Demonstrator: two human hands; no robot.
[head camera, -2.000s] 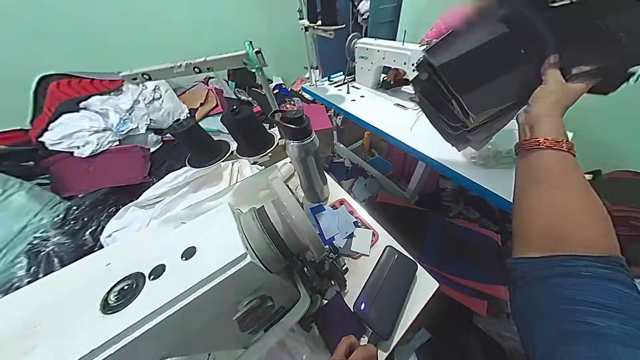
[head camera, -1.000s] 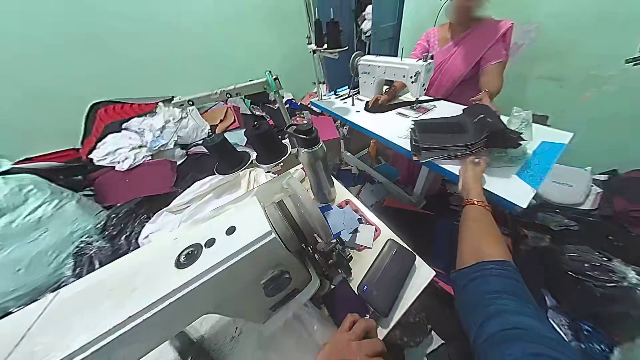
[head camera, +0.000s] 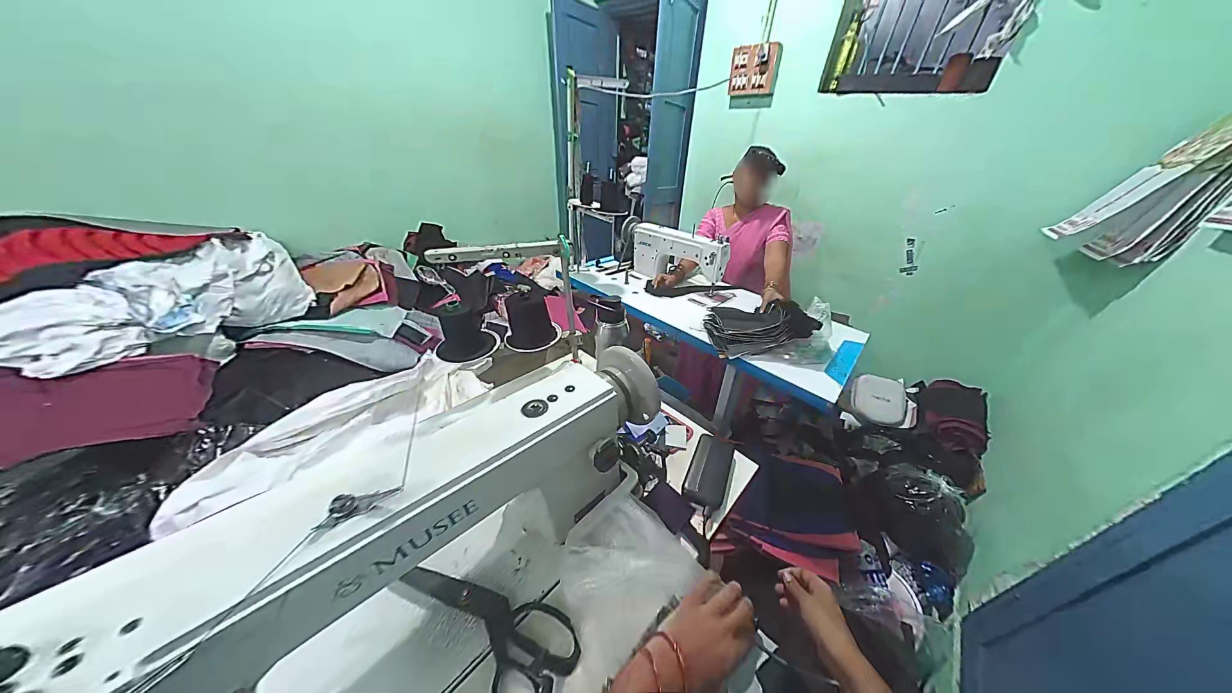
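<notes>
My left hand (head camera: 701, 626), with red bangles at the wrist, is at the bottom centre beside clear plastic (head camera: 621, 568); its fingers are curled, and their grip is hidden. Just right of it, my right hand (head camera: 810, 602) has bent fingertips near the thumb; whether they pinch anything is unclear. Large black-handled scissors (head camera: 510, 630) lie left of my hands, under the arm of a white sewing machine (head camera: 385, 539). A black rectangular device (head camera: 709, 472) lies above my hands on the table edge. On the far table, a stack of dark fabric pieces (head camera: 751, 329) sits under a co-worker's hand.
A co-worker in pink sits behind a second sewing machine (head camera: 679, 252) on a blue-edged table (head camera: 789, 380). Black thread cones (head camera: 529, 320) and a metal bottle (head camera: 611, 325) stand behind the near machine. Fabric heaps (head camera: 106, 399) fill the left; bags and cloth crowd the floor at right.
The dark stack, in my right hand earlier, now rests on the far table. My right hand has let go and come back beside my left. The view has shifted widely.
</notes>
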